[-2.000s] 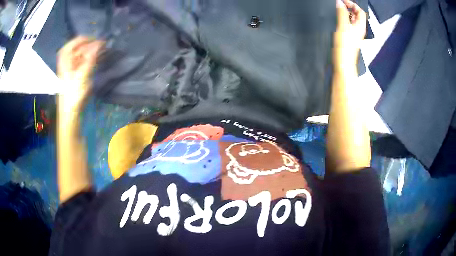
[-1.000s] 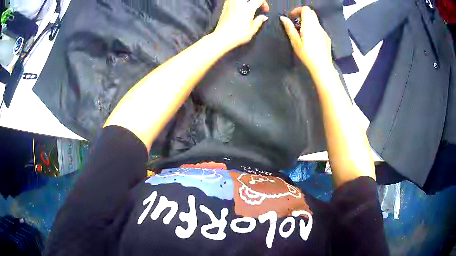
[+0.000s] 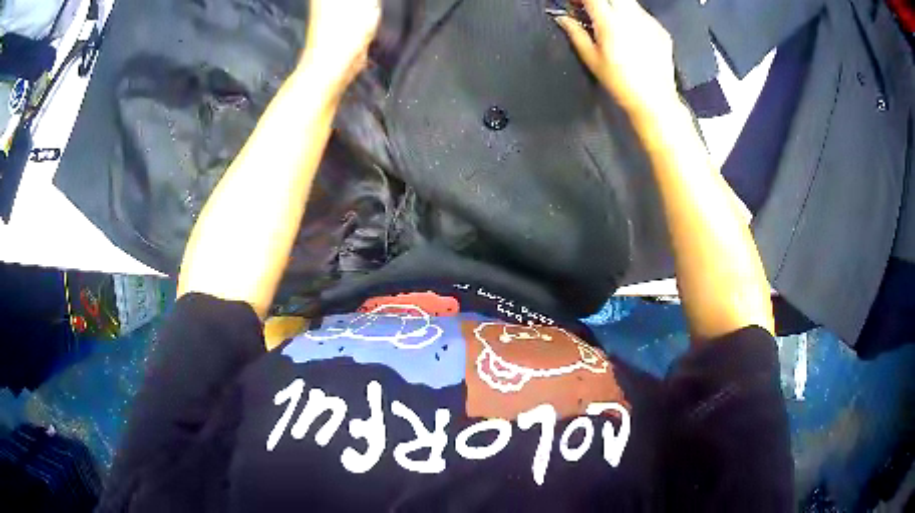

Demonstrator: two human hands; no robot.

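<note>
A dark grey coat (image 3: pixel 502 190) lies over the table edge and onto my lap, with a dark button (image 3: pixel 495 117) on its front. Its shiny wrinkled black lining (image 3: pixel 161 130) lies open on the left. My left hand (image 3: pixel 344 25) is at the top edge, over the border of lining and shell; its fingers are partly cut off and their hold cannot be made out. My right hand (image 3: pixel 627 45) is over the upper right of the coat, with a small dark tool (image 3: pixel 564 13) at its fingers, likely thread snips.
Another grey coat (image 3: pixel 853 180) hangs over the table at the right. The white table top (image 3: pixel 60 235) shows at the left, with small dark items near its far edge. A box (image 3: pixel 95 301) stands below the left edge, on or above the blue floor (image 3: pixel 60 376).
My left hand has moved left, away from my right hand, and now sits near the lining. My right hand has moved slightly up, and the dark tool now shows at its fingers.
</note>
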